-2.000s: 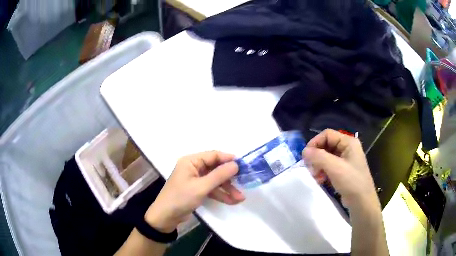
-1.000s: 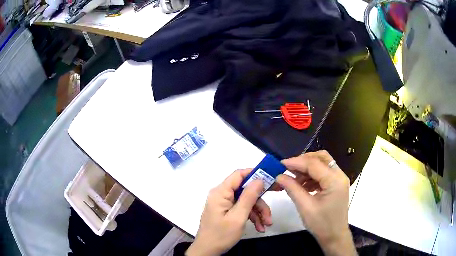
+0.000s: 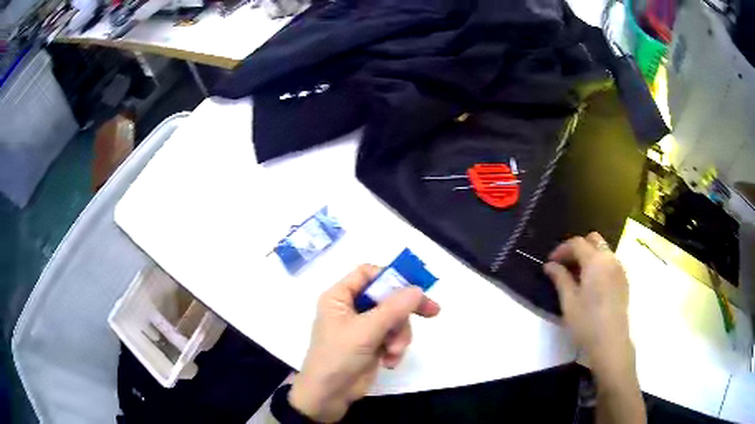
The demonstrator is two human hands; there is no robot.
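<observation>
My left hand (image 3: 356, 335) grips a blue needle packet (image 3: 399, 280) with a white label above the white table. My right hand (image 3: 588, 281) pinches a thin silver needle (image 3: 531, 257) in its fingertips over the dark garment (image 3: 430, 157), near the zipper (image 3: 538, 195). A zip-lock bag (image 3: 308, 239) with blue and white contents lies on the table, left of my hands. A red tool holder (image 3: 495, 185) with thin silver rods across it lies on the garment.
The white table (image 3: 207, 199) has a rounded left edge. A white bin (image 3: 62, 273) and a pale parts tray (image 3: 170, 377) with compartments are at lower left. The sewing machine head (image 3: 704, 116) stands at right. Another table (image 3: 178, 40) is at the back left.
The zip-lock bag, held two seconds ago, lies on the table. My right hand has moved right from the packet and now holds a needle. My left hand has moved slightly left with the packet.
</observation>
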